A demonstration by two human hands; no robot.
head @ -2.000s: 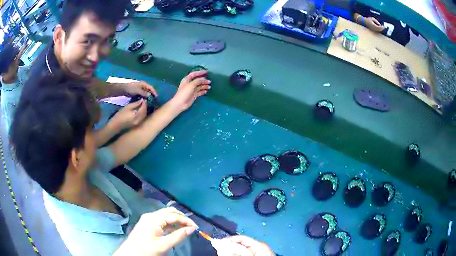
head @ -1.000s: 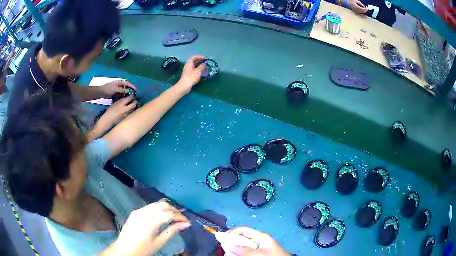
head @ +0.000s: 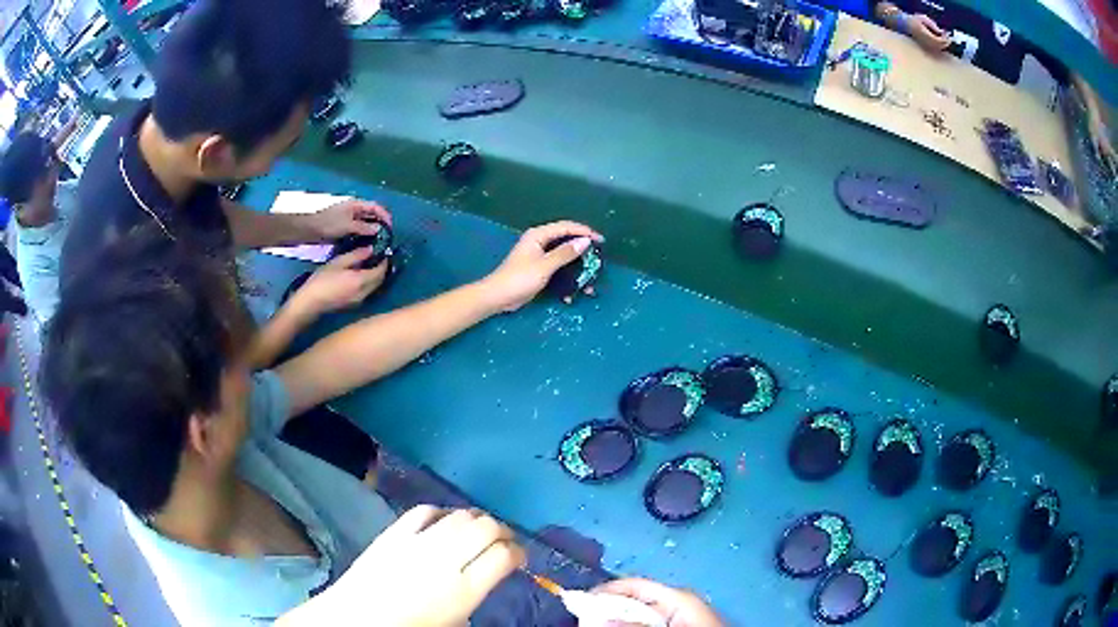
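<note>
My right hand (head: 656,604) is at the bottom edge, partly cut off. It holds a white glue bottle (head: 603,608) whose thin orange nozzle (head: 547,585) points up and left. My left hand (head: 429,566) is just left of the nozzle, with its fingers bent and close together. Whether it pinches something small cannot be seen. Black oval shells with green crescent circuit boards, such as one (head: 687,488), lie in loose groups on the teal bench, ahead and to the right of my hands.
A person at the left holds a shell (head: 574,267) at the bench edge of the green belt (head: 687,263). A second person behind works on another shell. The belt carries more shells and flat dark plates (head: 885,197). A blue tray (head: 736,47) and solder spool (head: 869,71) are beyond.
The nearer person's hand has brought a shell from the belt towards the bench. The farther person has lowered their head. My left fingers were farther from the nozzle a second ago and are close again.
</note>
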